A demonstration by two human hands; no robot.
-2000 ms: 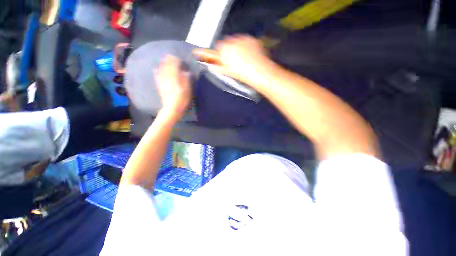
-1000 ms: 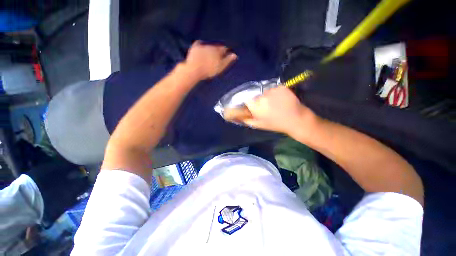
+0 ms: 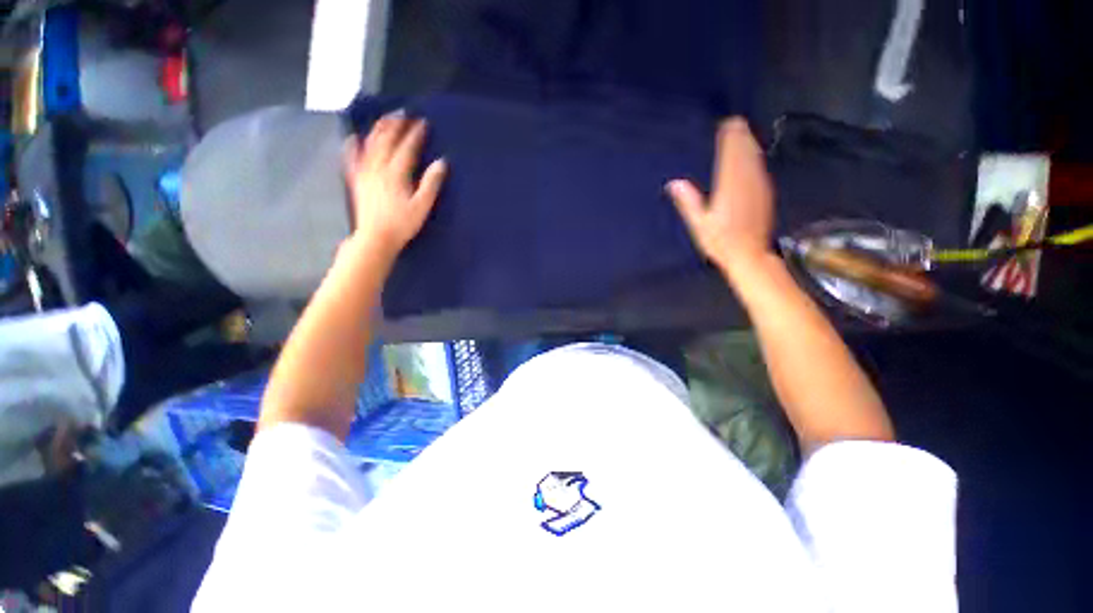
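A dark navy garment (image 3: 551, 204) lies flat over the grey padded board (image 3: 270, 204), whose rounded left end shows bare. My left hand (image 3: 390, 186) rests with spread fingers on the garment's left edge. My right hand (image 3: 734, 198) is at the garment's right edge, thumb apart from the fingers, slightly blurred. Neither hand visibly grips the cloth. The steam iron (image 3: 869, 273), with a brown wooden handle, stands to the right of my right hand, apart from it.
The yellow iron hose (image 3: 1007, 249) runs off right, past a white card (image 3: 1013, 198). A white strip (image 3: 345, 54) and a narrow grey-white strip (image 3: 901, 48) lie behind the board. Blue crates (image 3: 408, 429) are below. Another person's pale sleeve (image 3: 60, 365) is at left.
My right hand has let go of the iron, which now sits at the right. My left hand has moved to the garment's left edge. The cloth now lies flatter on the board.
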